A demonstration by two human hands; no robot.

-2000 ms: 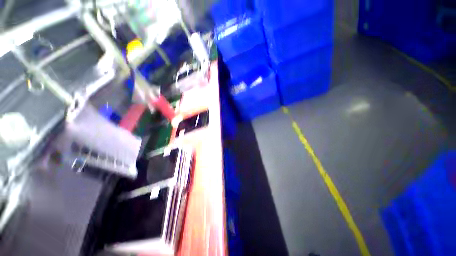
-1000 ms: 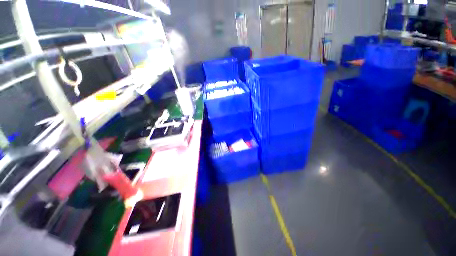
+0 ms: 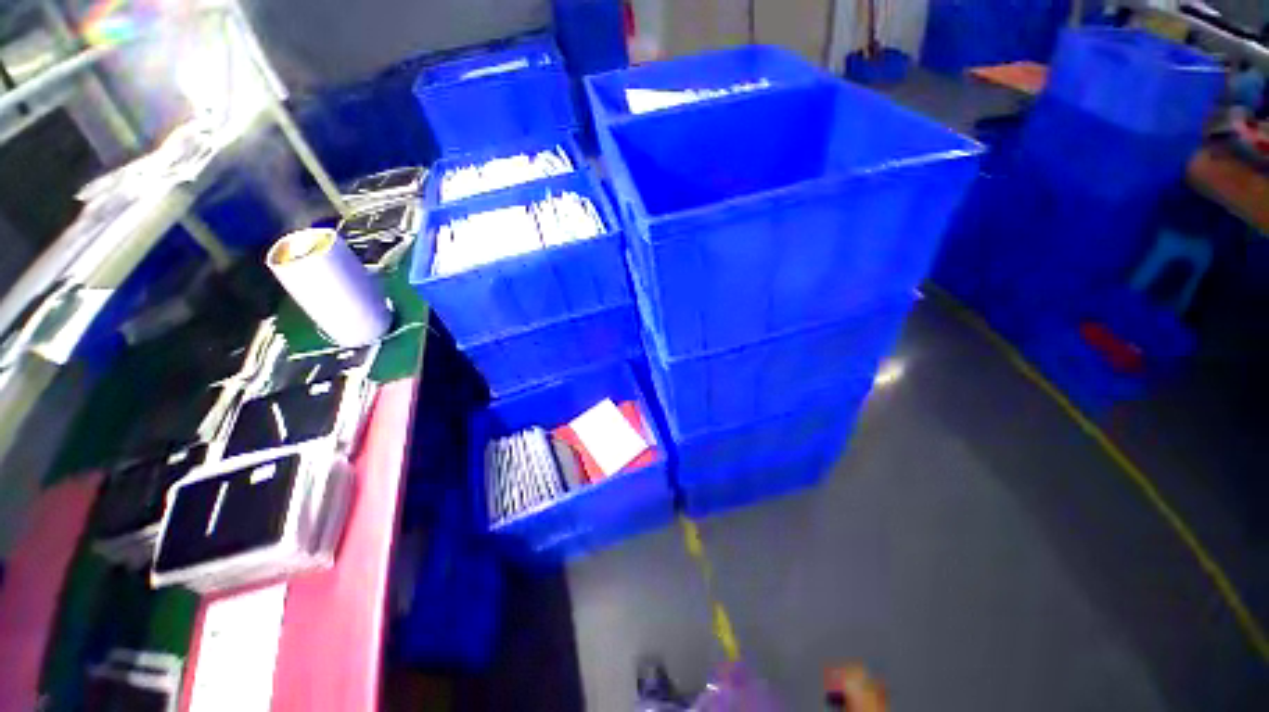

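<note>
What looks like my right hand (image 3: 857, 687) shows small and cut off at the bottom edge; its fingers cannot be made out. My left hand is not identifiable. Nearest ahead, a low blue bin (image 3: 599, 518) holds a row of thin items on edge, with a white paper (image 3: 608, 437) on a red area. Behind it, a higher blue bin (image 3: 536, 299) is packed with white-wrapped items on edge (image 3: 518, 234). To its right stands a tall stack of blue bins (image 3: 793, 292); the top bin's visible inside is bare.
On the pink-red bench (image 3: 365, 584) at left are tablet stacks with white foam (image 3: 248, 512), a paper form (image 3: 240, 647) and a white roll (image 3: 331, 288). A yellow line (image 3: 1099, 434) crosses the grey floor (image 3: 891, 598). More blue bins (image 3: 1099, 153) stand at right.
The view has moved forward along the bench and tilted down. The blue bins now appear larger and nearer, and their contents show. A hand-like shape has appeared at the bottom edge.
</note>
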